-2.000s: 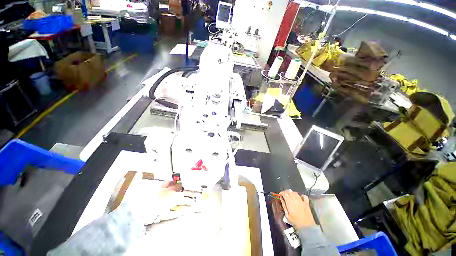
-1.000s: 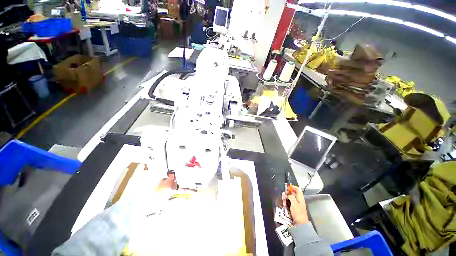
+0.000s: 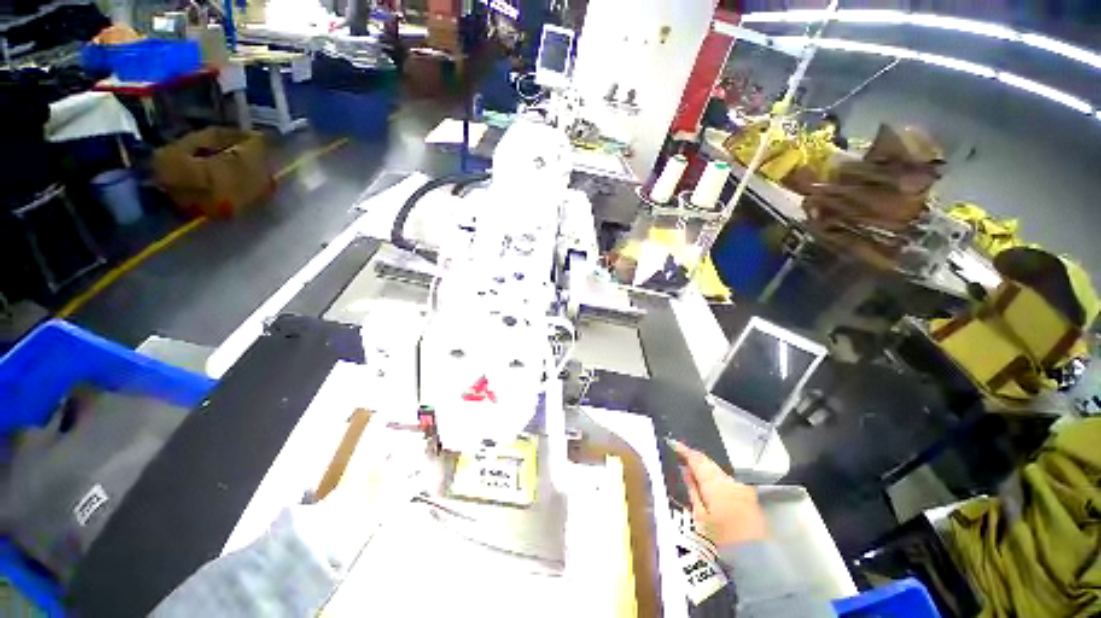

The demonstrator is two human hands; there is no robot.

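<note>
The white sewing machine head [image 3: 489, 374] stands over the white template board [image 3: 290, 465]. A label with dark lettering [image 3: 495, 474] lies inside the small clamp frame under the head, with yellow around it. The cloth on the board is washed out to white. My left hand [image 3: 344, 522] rests low on the board's left side; glare hides its fingers. My right hand [image 3: 724, 501] is right of the board over a pile of printed labels [image 3: 700, 573]. A thin dark and reddish thing shows by its fingers; whether it is gripped is unclear.
A blue bin [image 3: 115, 362] at the left holds grey pieces with a white label. Another blue bin [image 3: 887, 601] shows at the lower right. A screen [image 3: 767, 372] stands right of the machine, thread cones [image 3: 688, 181] behind it. Olive-yellow garments [image 3: 1026, 519] lie far right.
My left hand has moved back from the machine head, and the lettered label in the clamp now shows. My right hand stays by the label pile; the orange-red tool it held is now mostly hidden.
</note>
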